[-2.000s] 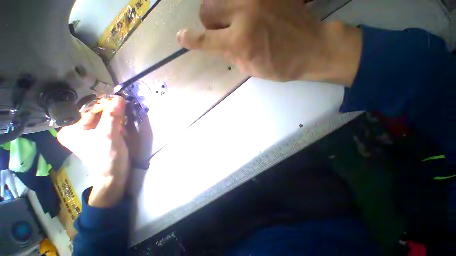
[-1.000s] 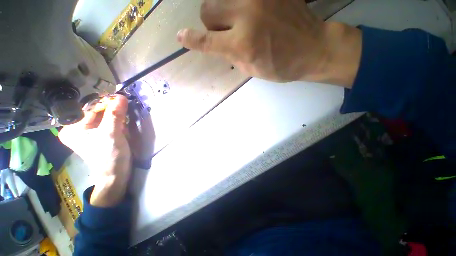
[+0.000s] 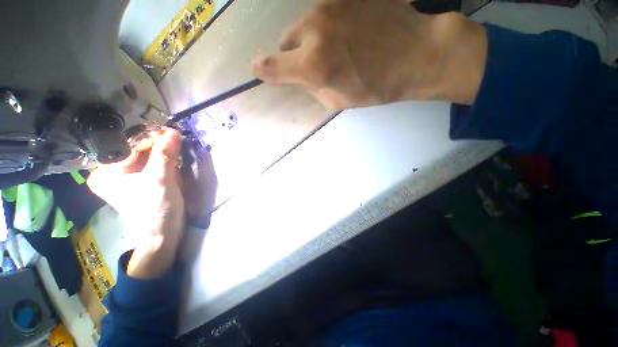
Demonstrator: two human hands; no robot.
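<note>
My right hand (image 3: 379, 57) is closed around the handle end of a screwdriver, whose long dark shaft (image 3: 217, 98) runs down-left to the needle area. The handle is hidden by the fingers. The shaft's tip meets the bright spot beside my left fingertips. My left hand (image 3: 152, 186) has its thumb and fingers pinched together at the needle area under the sewing machine head (image 3: 57, 51). Glare and the fingers hide what small part, if any, they hold. The needle plate (image 3: 220, 120) shows just right of the fingertips.
The round dark knob (image 3: 101, 135) sticks out of the machine head near my left hand. Yellow printed tape (image 3: 179, 34) lies behind the bed and more at lower left. Neon green pieces (image 3: 32, 207) and a grey box with a blue round (image 3: 26, 315) are at left. Dark garments lie below the table edge.
The view has shifted slightly, so the machine sits further right in the picture. My right hand has turned a little on the screwdriver. My left hand keeps its place at the needle area.
</note>
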